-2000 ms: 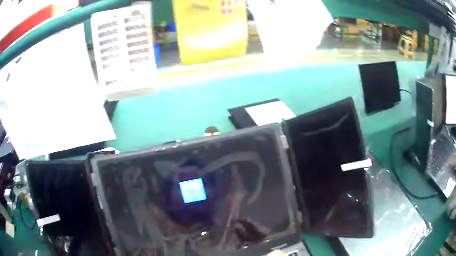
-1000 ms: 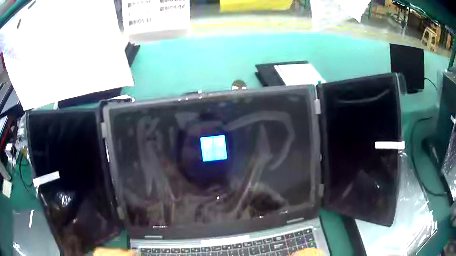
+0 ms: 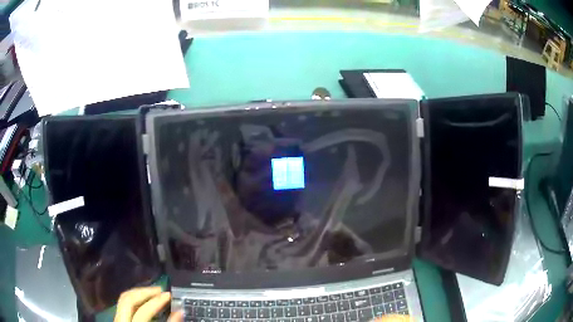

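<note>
The laptop's main screen (image 3: 220,182) is dark with a light blue window-shaped logo at its centre, under wrinkled film. The left side screen (image 3: 97,163) and the right side screen (image 3: 471,157) are folded out and black, each with a white tape tab on its outer edge. The keyboard (image 3: 276,309) shows at the bottom edge. My left hand (image 3: 147,305) is at the keyboard deck's left edge, fingers bent and apart, cut off by the frame. Only a small part of my right hand (image 3: 392,318) shows over the keyboard's right side; its fingers are hidden.
Flat film-covered slabs lie at the left (image 3: 44,283) and right (image 3: 502,283). A white paper sheet (image 3: 100,50) stands back left. A black pad with a white label (image 3: 389,85) lies behind the main screen. A black cable (image 3: 534,214) curves at the right. A small black panel (image 3: 526,82) stands back right.
The view has tilted down, so the keyboard now shows. My left hand has come further into view from the bottom edge. The logo remains lit on the main screen.
</note>
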